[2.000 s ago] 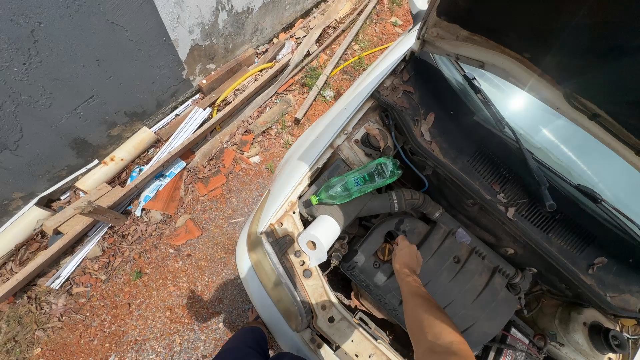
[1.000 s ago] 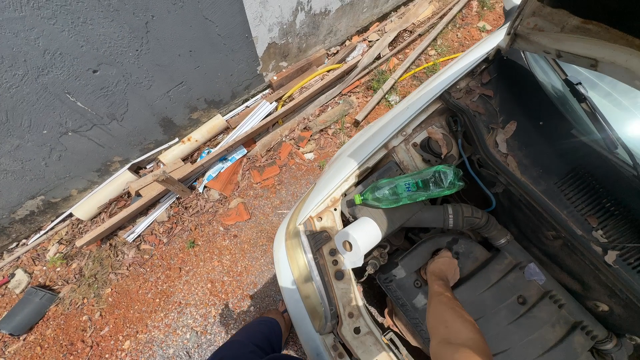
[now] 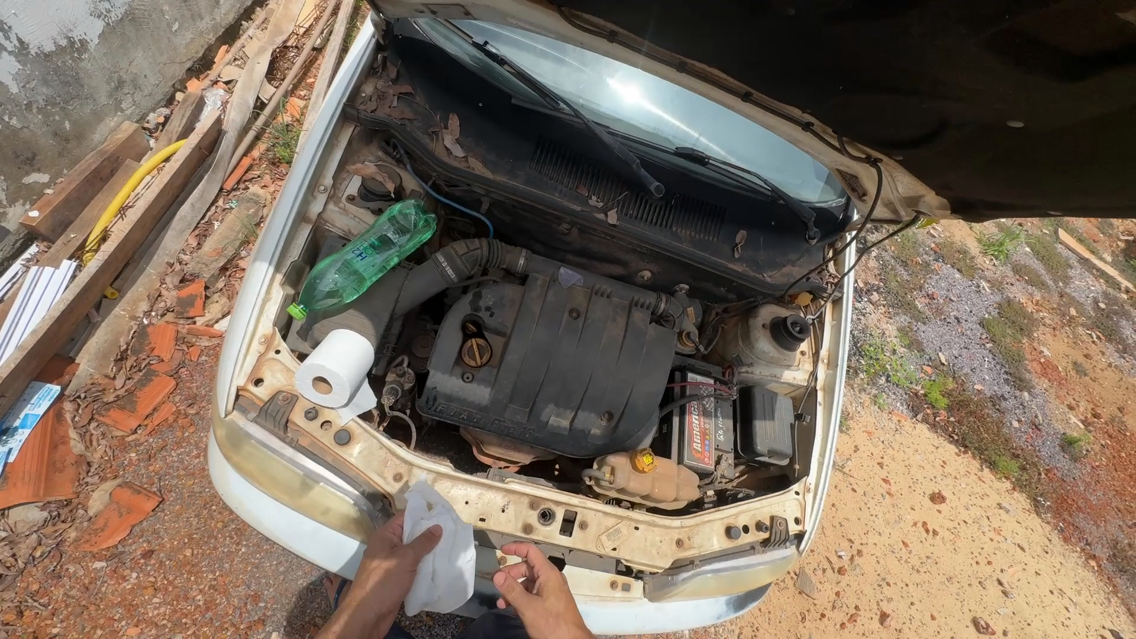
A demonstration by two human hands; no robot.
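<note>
A folded piece of white paper (image 3: 439, 550) is held in my left hand (image 3: 390, 564), low in front of the car's front crossmember. My right hand (image 3: 537, 590) is just to its right, fingers partly curled and apart, with nothing plainly in them. A white paper roll (image 3: 335, 366) lies at the left front of the engine bay, a loose sheet hanging from it. Behind the roll lies a green plastic bottle (image 3: 364, 256) on its side. The black engine cover (image 3: 555, 359) fills the middle, with the oil filler cap (image 3: 476, 351) at its left.
The raised hood (image 3: 976, 106) hangs over the upper right. At the right of the bay are a car battery (image 3: 701, 426) and a coolant tank with yellow cap (image 3: 643, 479). Wooden planks (image 3: 115, 231) and broken clay tiles (image 3: 133, 404) lie left of the car.
A hand that was on the engine cover near the filler cap is no longer there. Both hands are now at the car's front edge, with white paper in the left. The view has swung right.
</note>
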